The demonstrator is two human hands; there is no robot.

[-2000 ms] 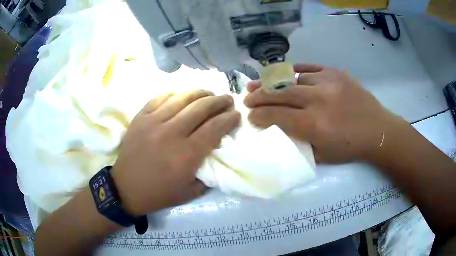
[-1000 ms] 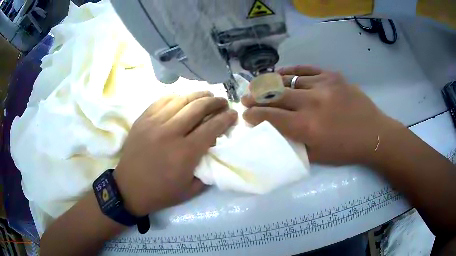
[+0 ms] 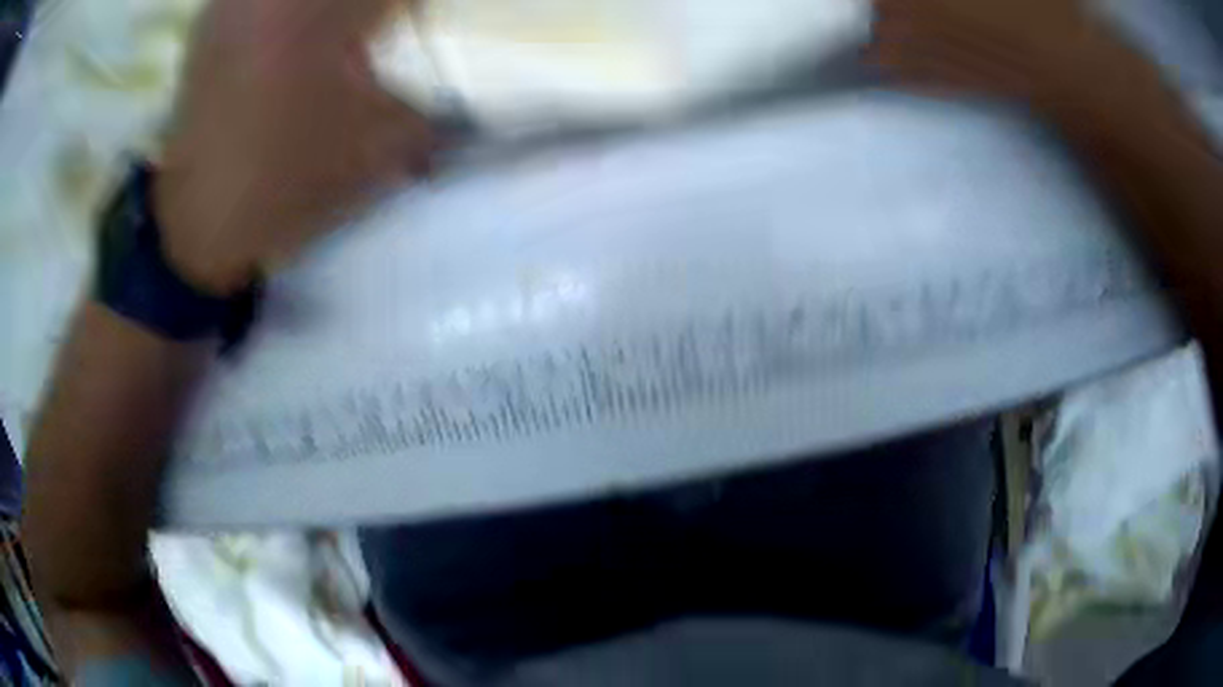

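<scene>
A cream fabric garment piece [image 3: 577, 54] lies at the top edge of the view, between my hands, blurred and cut off. More of its cream cloth [image 3: 81, 148] spreads at the upper left. My left hand [image 3: 282, 121], with a dark watch on the wrist, is at the upper left, blurred, its fingers cut off by the top edge. My right hand [image 3: 966, 40] is at the upper right, mostly cut off. The needle and machine head are out of the picture.
The white table's curved front edge with a printed ruler [image 3: 590, 389] crosses the middle. Below it is my dark lap [image 3: 684, 564]. Cream piles lie below the table at the left [image 3: 268, 604] and right [image 3: 1127, 470].
The view has tipped down, so the machine head, needle and scissors have left the picture. The hands and cloth now sit at the top edge, and my lap and the lower piles show.
</scene>
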